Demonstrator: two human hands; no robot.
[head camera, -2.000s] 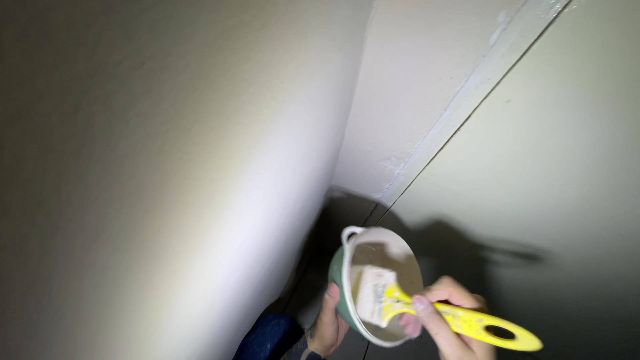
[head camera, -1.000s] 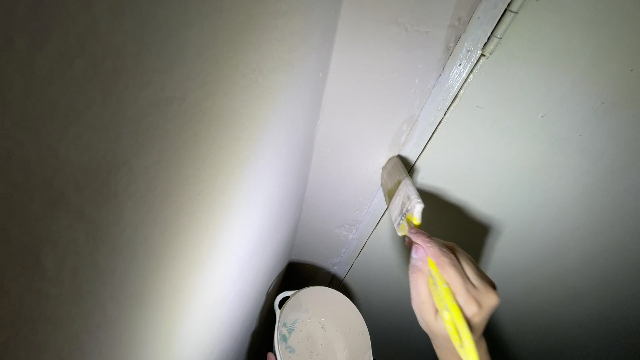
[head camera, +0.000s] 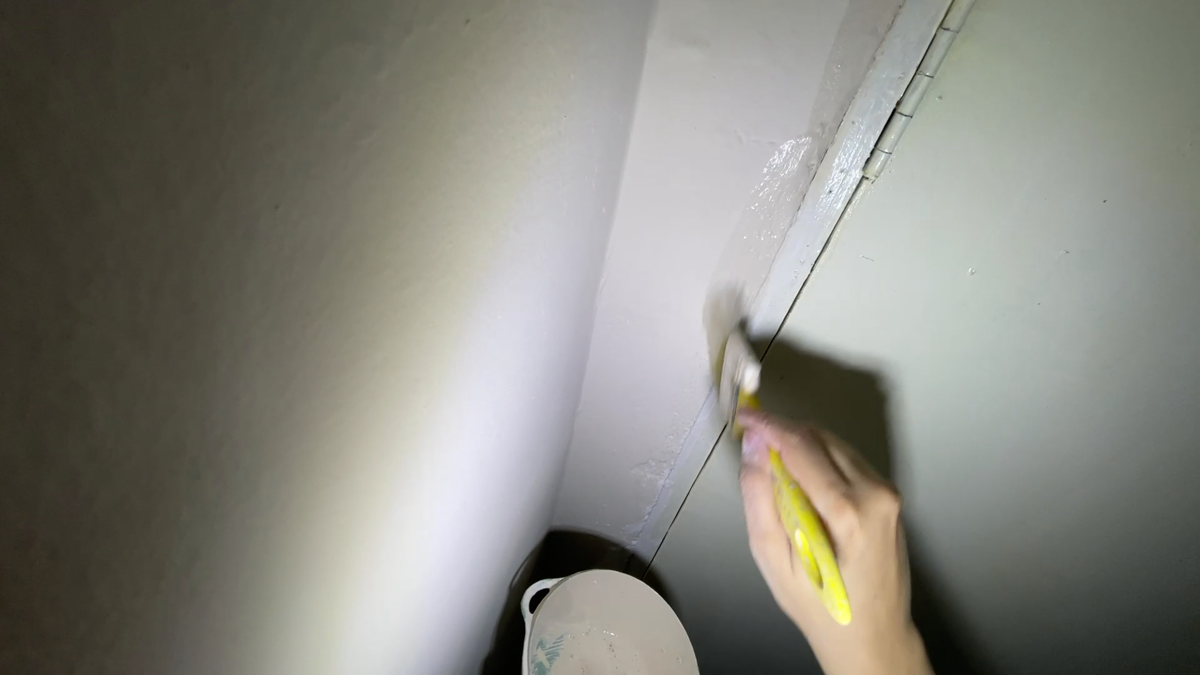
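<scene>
My right hand (head camera: 825, 516) is closed around the yellow handle of a paintbrush (head camera: 797, 525). The brush head, blurred, rests against the narrow wall strip beside the door frame (head camera: 811, 225). Wet, glossy paint shows on the wall strip (head camera: 773, 187) above the brush. Low in the view is a paint container (head camera: 609, 623) with a pale inside, a small loop handle on its left and green smears near its lower left. My left hand is not visible in this frame.
A broad pale wall (head camera: 328, 309) fills the left side, brightly lit near the corner. On the right is a flat pale door (head camera: 1031, 328) with a painted hinge (head camera: 900, 122) along its edge. Dark shadows lie behind my hand and the container.
Two seconds ago the brush was in the container, with my left hand holding the container. The brush moved up to the wall strip beside the frame, where a wet patch now shows. My left hand left view.
</scene>
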